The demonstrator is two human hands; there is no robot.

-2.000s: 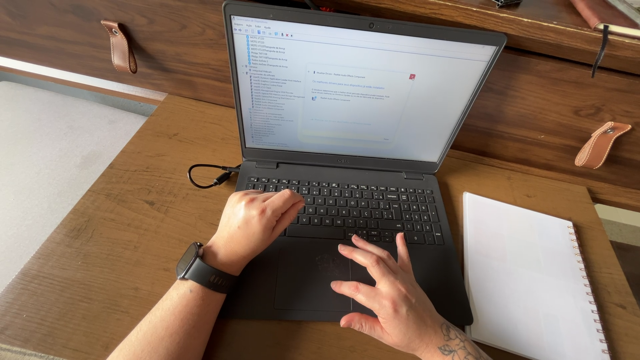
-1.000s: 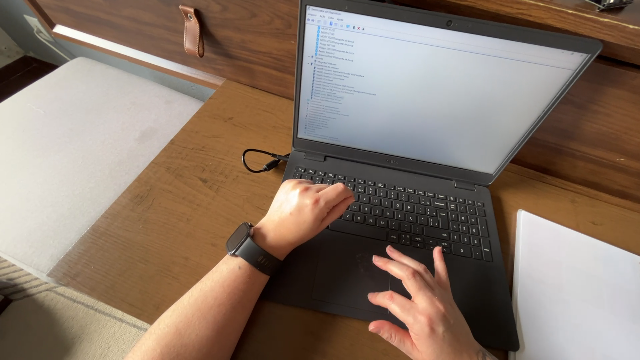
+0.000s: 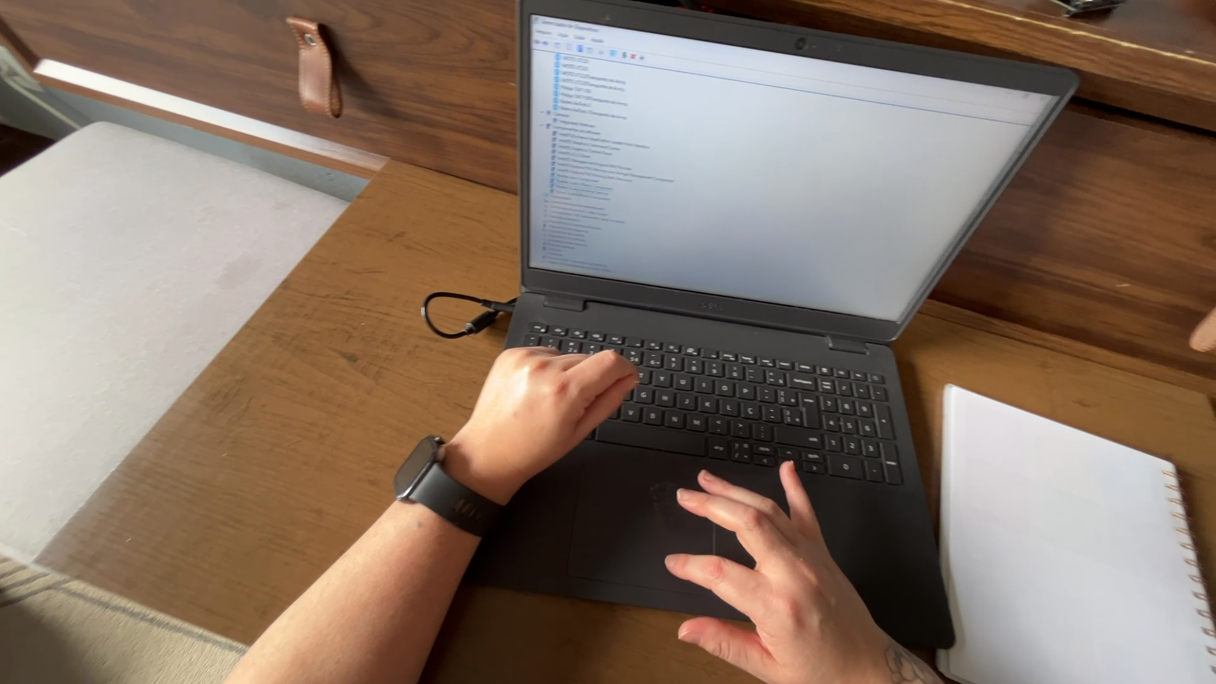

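Observation:
A black laptop (image 3: 836, 532) stands unfolded on a brown wooden table, its screen (image 3: 760, 180) lit with a list in a window. My left hand (image 3: 551, 408), fingers curled, lies over the left part of the keyboard (image 3: 703, 399); nothing shows in it, though its palm side is hidden. A black smartwatch (image 3: 446, 484) is on that wrist. Above the right side of the touchpad (image 3: 646, 532) is my right hand (image 3: 769, 570), fingers spread and holding nothing. Whether a fingertip touches the pad I cannot tell.
A spiral notebook (image 3: 1064, 532) lies right of the laptop, a blank page up. A short black cable (image 3: 456, 313) loops at the laptop's left side. Behind stands a wooden panel with a leather pull (image 3: 314, 66). A pale cushioned seat (image 3: 161, 266) is at the left.
The small dialog window seen on the screen two seconds ago is gone, and the list fills the window's left side. Both hands keep nearly the same places on the laptop. The view has shifted left.

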